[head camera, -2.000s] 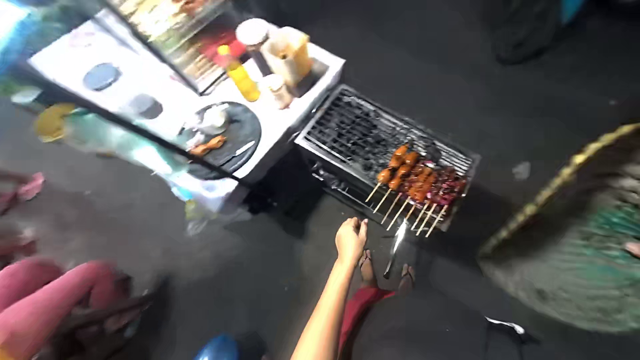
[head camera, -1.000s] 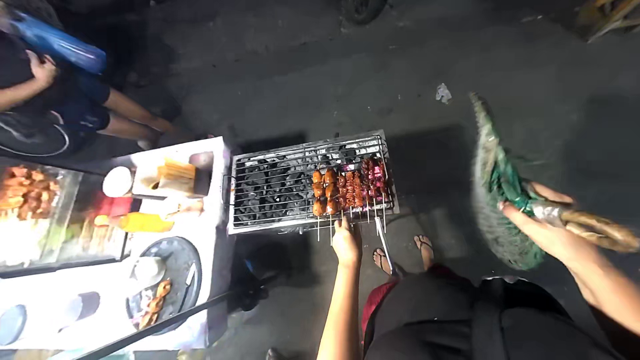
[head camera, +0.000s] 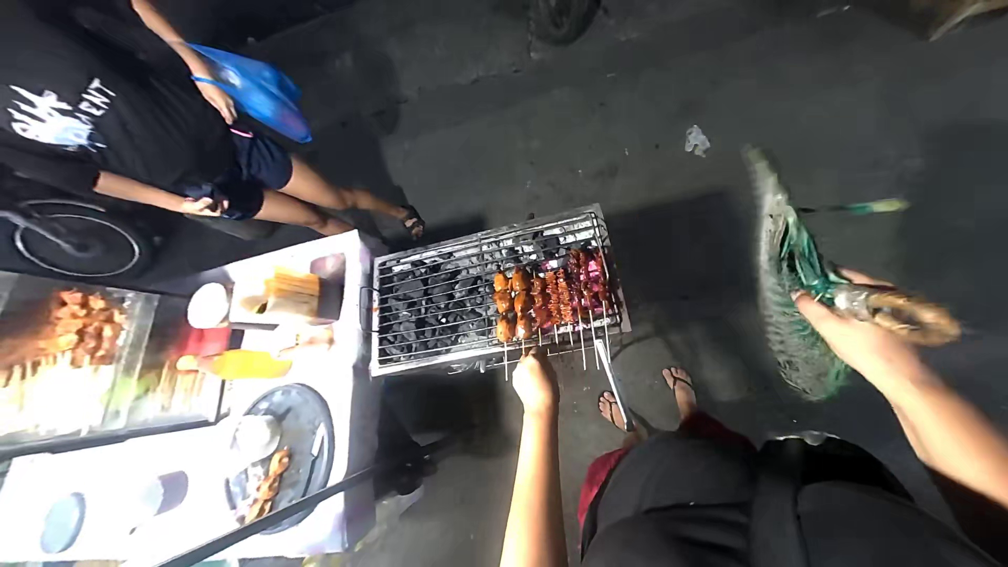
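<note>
Skewers of glazed meat (head camera: 559, 298) lie on the wire rack over the right part of a rectangular charcoal grill (head camera: 496, 236), their sticks pointing toward me. My left hand (head camera: 535, 379) is closed at the near edge of the grill, around the stick end of a skewer of brown balls (head camera: 520, 303). Off to the right of the grill, my right hand (head camera: 846, 319) grips a green and pale woven hand fan (head camera: 776, 315) by its handle, and the fan is blurred. Metal tongs (head camera: 614, 386) hang at the grill's near edge. Black charcoal (head camera: 429, 303) shows through the bare left part of the rack.
Left of the grill stands a white table (head camera: 354, 441) with a round tray (head camera: 319, 409), a yellow bottle (head camera: 248, 365) and a glass case of skewers (head camera: 142, 346). A person (head camera: 134, 118) with a blue plastic bag (head camera: 260, 90) stands beyond it. A tire (head camera: 561, 16) lies far ahead.
The fan has stayed in my right hand since a second ago, when it was also to the right of the grill. My left hand has come from below the grill's edge to the skewer sticks. The view has turned.
</note>
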